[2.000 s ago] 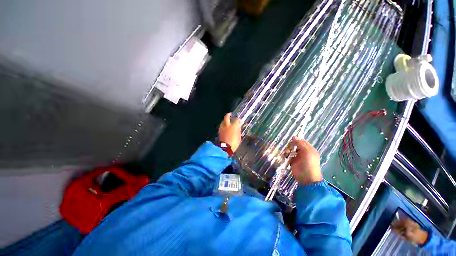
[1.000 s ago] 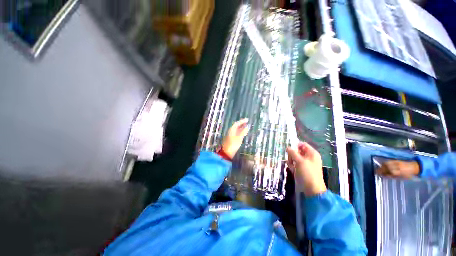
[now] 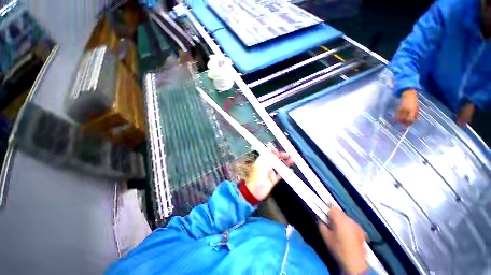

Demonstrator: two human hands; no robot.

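Note:
A long pale light strip (image 3: 234, 122) runs diagonally over the green-matted side table and the table's edge rail. My left hand (image 3: 266, 174) is closed around its middle part. My right hand (image 3: 344, 236) grips it nearer its lower right end. The strip's far end hangs over the table. More light strips (image 3: 158, 156) lie in parallel on the green mat (image 3: 245, 119). A large silvery back panel (image 3: 371, 161) lies on a blue pallet (image 3: 293, 121) to the right.
A person in a blue smock (image 3: 441, 59) reaches over the panel from the far side. A white roll (image 3: 221, 72) stands at the table edge. Conveyor rails (image 3: 301, 80) lie between pallets. Another panel (image 3: 264, 19) rests farther back. Brown cartons (image 3: 124, 96) stand left of the table.
My view has turned right toward the large panel. My left hand, open a second ago, has closed on the strip. The strip has swung across the table toward the panel.

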